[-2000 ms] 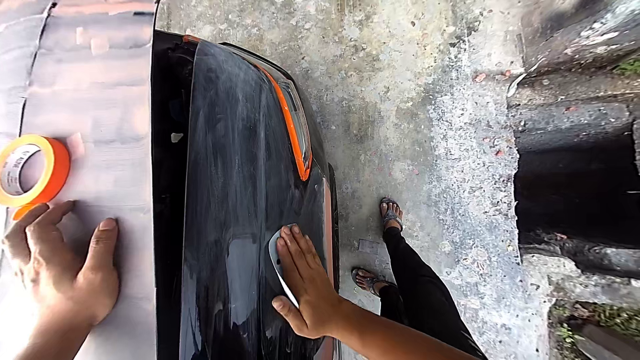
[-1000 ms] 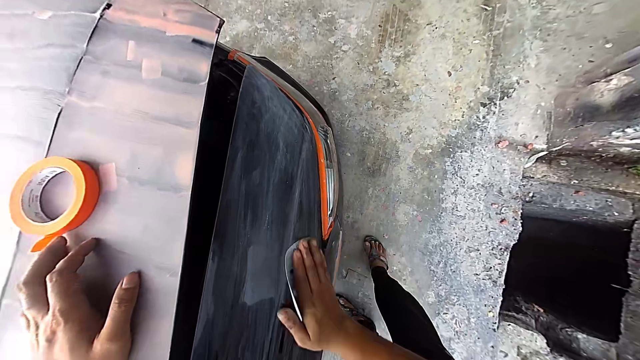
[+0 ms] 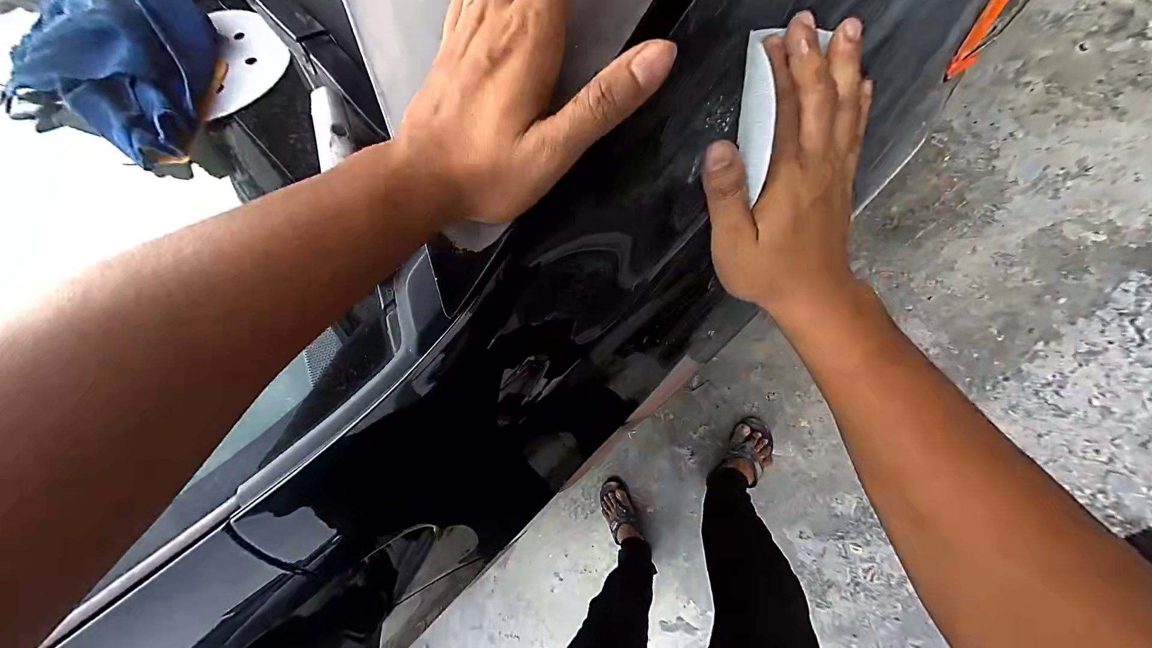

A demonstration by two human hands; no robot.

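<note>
My right hand lies flat on the black front fender of a car, over a pale grey sheet that looks like sandpaper. Its edge shows between my thumb and fingers, and the fingers cover the rest. With its thumb spread, my left hand rests on the grey, dull hood close to the gap beside the fender; its fingertips are cut off by the top edge. Nothing shows in the left hand. Orange masking tape lines the edge near the headlight at the top right.
A blue cloth and a white sanding disc with holes lie near the windshield at the upper left. The car door is at the lower left. My sandalled feet stand on the rough concrete floor beside the car.
The view has swung strongly toward the windshield and door. The orange tape roll seen beside my left hand earlier is out of view. My right hand still presses the sheet on the fender.
</note>
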